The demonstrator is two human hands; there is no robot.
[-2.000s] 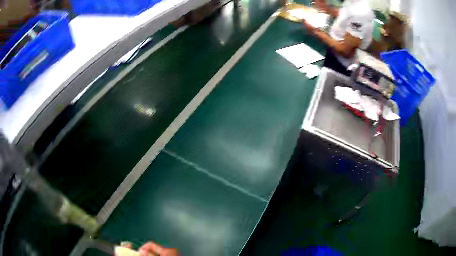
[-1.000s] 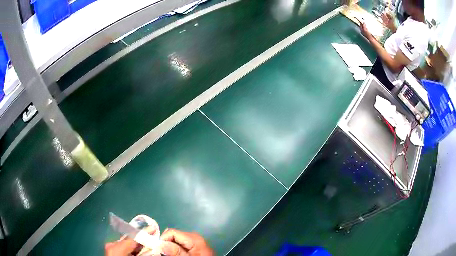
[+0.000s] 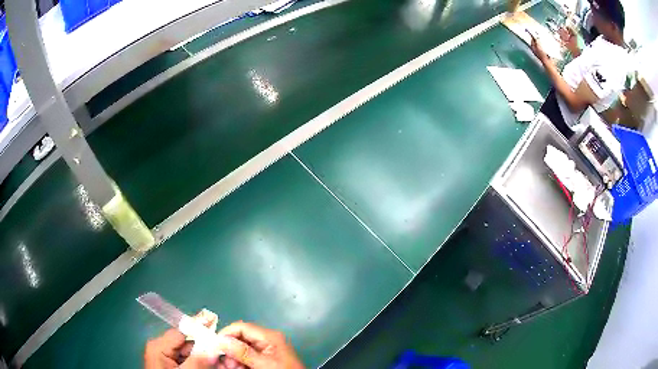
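Observation:
A flat grey blade (image 3: 161, 308) with an off-white wrapped handle (image 3: 196, 331) is held above the green bench at the bottom of the view. The blade points up and to the left. My left hand (image 3: 167, 350) grips the handle from the left side. My right hand (image 3: 260, 347) has its fingers at the off-white wrapping on the handle's right side. Both hands are bare and partly cut off by the lower edge. Whether the wrapping is tape or paper I cannot tell.
The green bench (image 3: 339, 216) runs to the upper right. A grey post (image 3: 79, 155) stands at left. A metal cart (image 3: 537, 194) carries a grey box with display (image 3: 600, 154) and red leads. White sheets (image 3: 514, 84) lie near a seated person (image 3: 588, 72). A blue crate (image 3: 638, 173) is at right.
The view has swung, then settled. Both hands have come further into view with the blade. The round pale loop seen at the handle a second ago now looks smaller and flatter.

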